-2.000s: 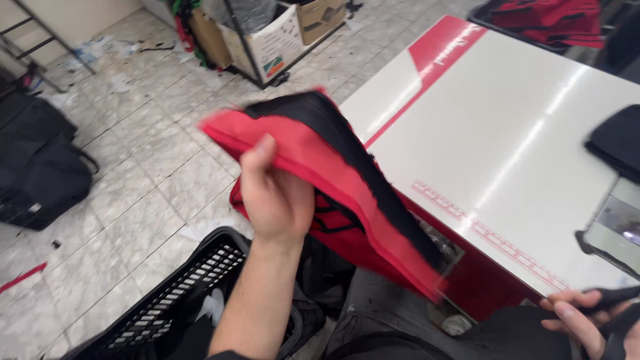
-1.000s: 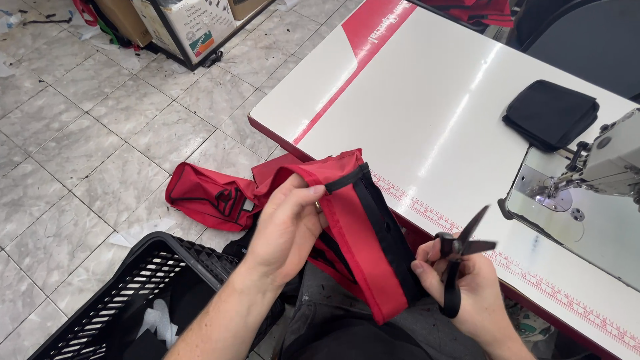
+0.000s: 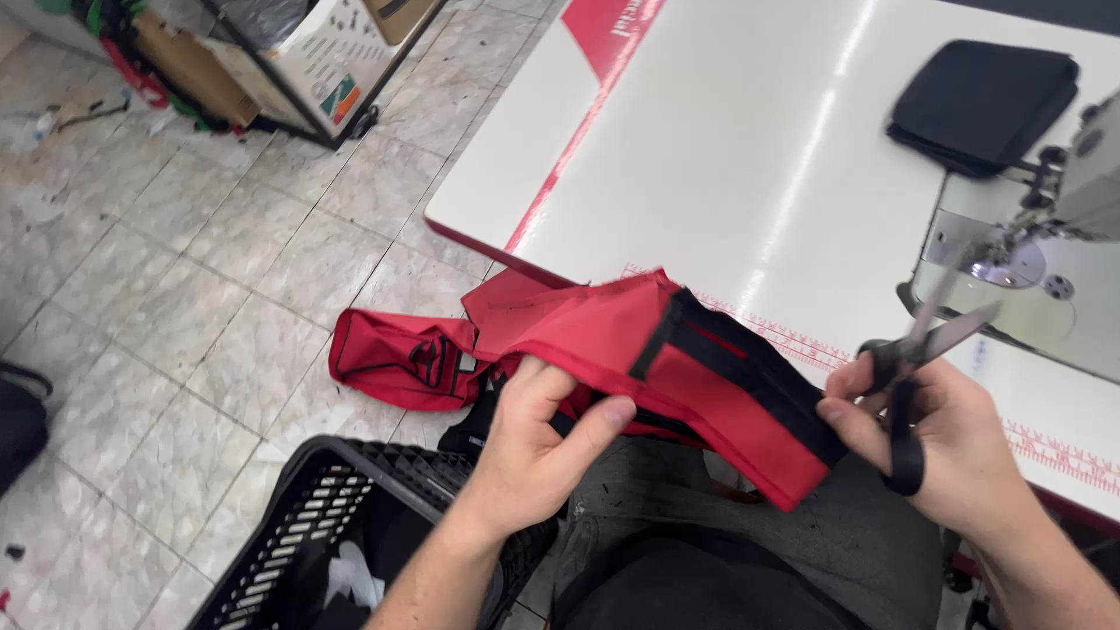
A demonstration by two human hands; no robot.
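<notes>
A red fabric piece with black trim (image 3: 744, 402) stretches between my hands above my lap. My left hand (image 3: 547, 437) grips its left part, thumb on top and fingers partly hidden beneath the cloth. Black-handled scissors (image 3: 906, 367) with parted blades rest in my right hand (image 3: 936, 437), whose thumb and finger also pinch the black-trimmed edge. More red fabric with black piping (image 3: 402, 359) hangs to the left, by the table's edge. Right of the hands, on the white table (image 3: 682, 157), stands a sewing machine (image 3: 1076, 184), with a folded black fabric piece (image 3: 984, 105) behind it.
A black plastic basket (image 3: 297, 507) holding dark and white scraps is at the lower left. Cardboard boxes (image 3: 324, 70) in a dark frame stand at the upper left. Scraps lie on the tiled floor (image 3: 175, 262), and a dark bag (image 3: 17, 429) is at the left edge.
Two seconds ago my left hand held the red fabric raised beside the table; it is now lower, over my lap. The scissors have come into view, and my right hand has moved to the fabric's edge.
</notes>
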